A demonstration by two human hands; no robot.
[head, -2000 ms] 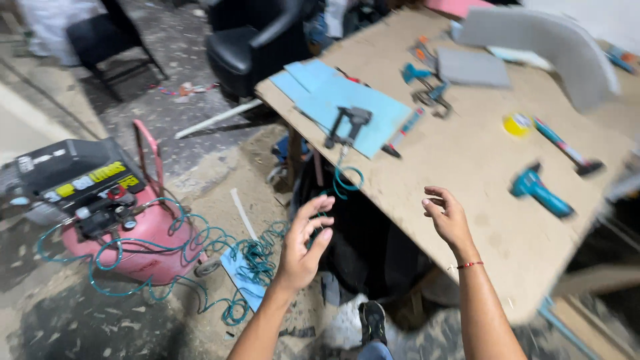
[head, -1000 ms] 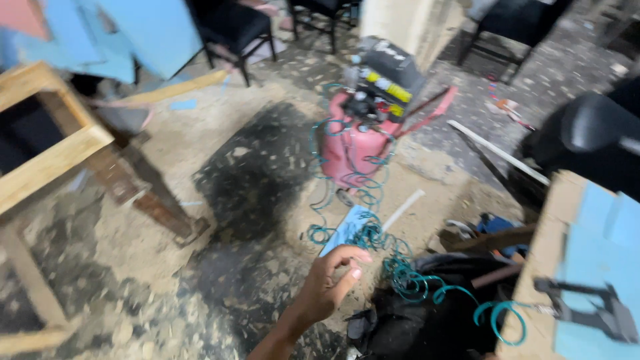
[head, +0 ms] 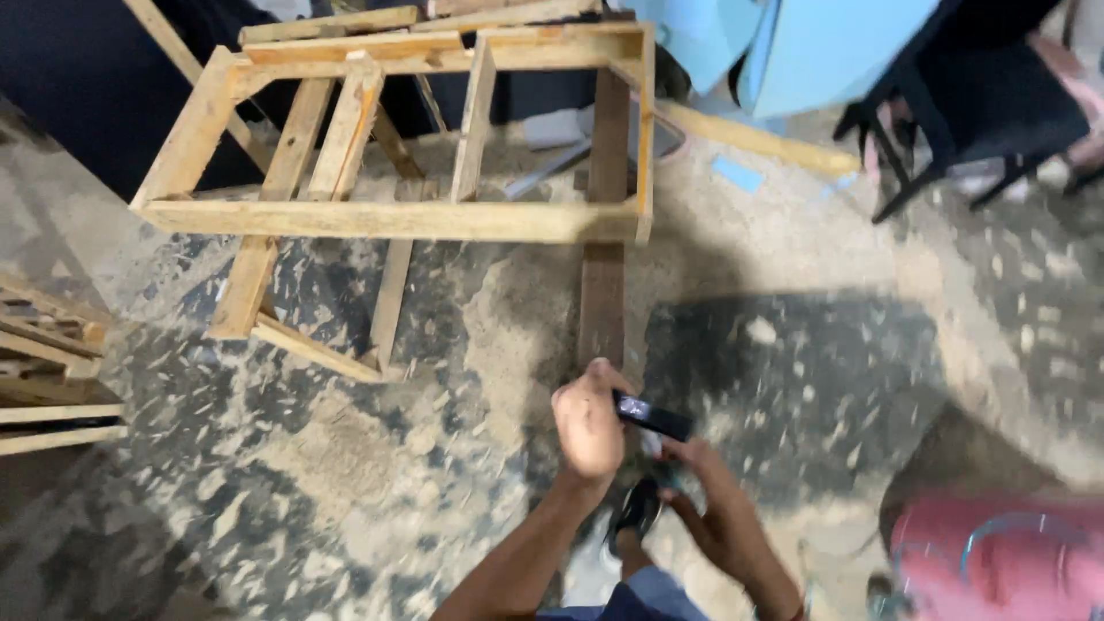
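Observation:
My left hand (head: pixel 591 424) is closed at one end of a black tool (head: pixel 653 417), which looks like the air stapler from the earlier views. My right hand (head: pixel 718 517) is just below and right of it, fingers bent around the tool's lower side, near a small teal part that may be the air hose. Blur hides how firmly the right fingers hold. Beyond both hands stands a raw wood frame (head: pixel 388 221) with crosspieces, resting on wooden legs; its dark brown leg (head: pixel 602 297) ends visually behind my left hand.
A pink compressor tank (head: pixel 992 561) with teal hose is at the lower right. Black chairs (head: pixel 992 99) and light blue sheets (head: pixel 832 56) are at the upper right. More wooden frames (head: pixel 52 379) lie at the left edge. A wood strip (head: pixel 759 138) lies on the stained floor.
The view has swung far left, from the table and compressor to the wooden frame. The black tool, earlier on the table, appears to be at my hands now. Both hands have come together.

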